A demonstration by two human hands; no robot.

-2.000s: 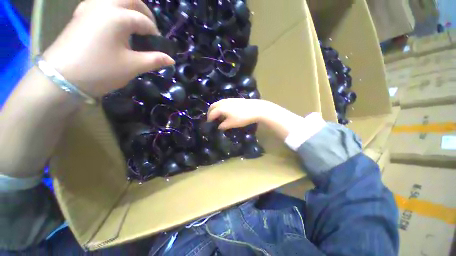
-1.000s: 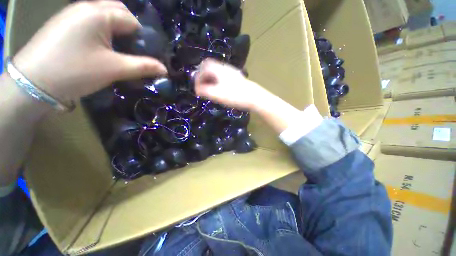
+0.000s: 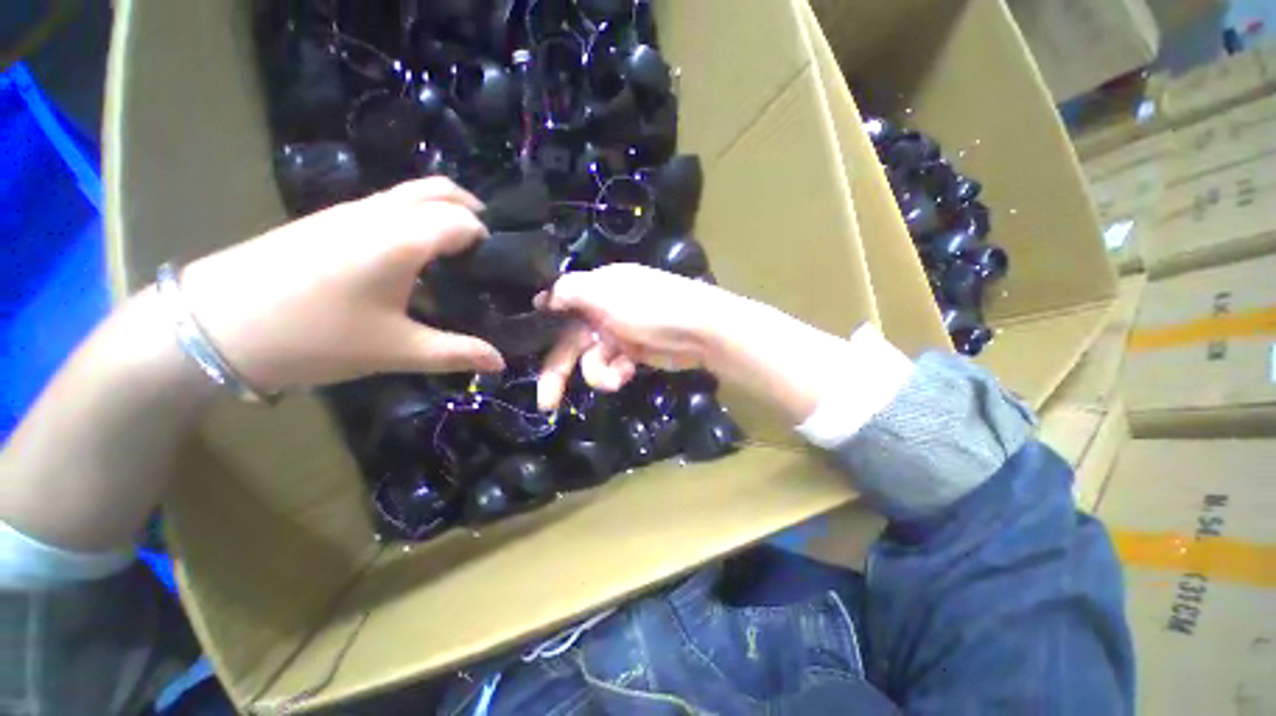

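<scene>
An open brown carton in front of me is full of glossy black plastic shells with thin pink and purple wires. My left hand reaches in from the left, thumb and fingers around a dark shell above the pile. My right hand comes from the right, its upper fingertips at that shell's right edge, other fingers partly spread near a thin wire loop. Whether the right fingertips pinch a wire or small part cannot be told.
A second open carton on the right holds more black shells. Brown cartons with orange tape stand at the far right. A bright blue surface shows at the left edge. My jeans are below the carton.
My left hand and its shell sit lower and farther right in the picture. My right hand also sits lower, and its curled fingers have partly spread. The view has shifted slightly.
</scene>
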